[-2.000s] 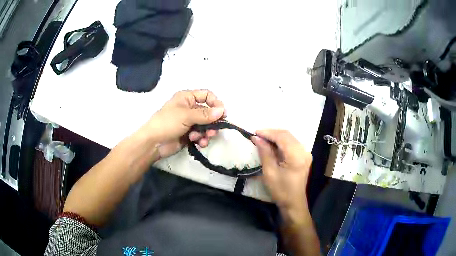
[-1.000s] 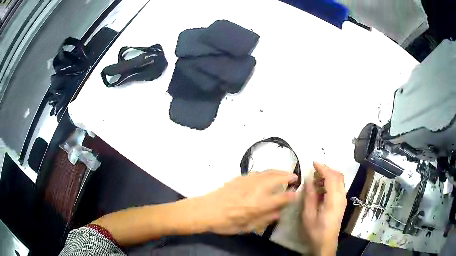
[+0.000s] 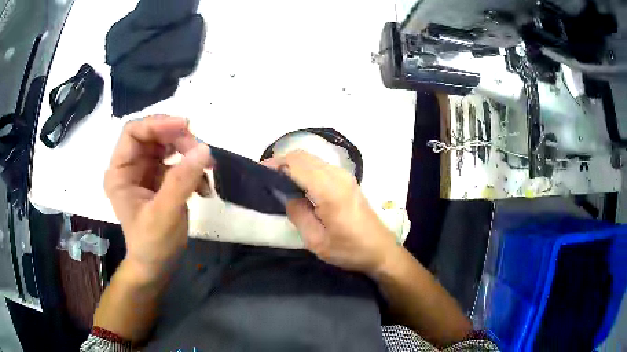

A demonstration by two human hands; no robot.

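Observation:
My left hand (image 3: 155, 182) and my right hand (image 3: 337, 210) hold a flat black rounded panel (image 3: 251, 184) between them, just above the front of the white table. My left fingers pinch its left end and my right hand grips its right end. A black ring-shaped side strip (image 3: 350, 146) lies on the table behind my right hand, which hides part of it. Overlapping black panels (image 3: 155, 51) lie at the back left. A black looped piece (image 3: 72, 104) lies at the far left of the table.
The sewing machine's dark cylinder arm (image 3: 433, 72) juts over the table (image 3: 289, 75) from the right. Its stained base (image 3: 474, 165) has a pale looped cord on it. A blue bin (image 3: 529, 275) stands at the lower right. Clear plastic (image 3: 84, 244) hangs at the left table corner.
The ring-shaped strip, earlier in my hands, now lies on the table. My hands have moved left and now hold a flat panel. The view has also shifted.

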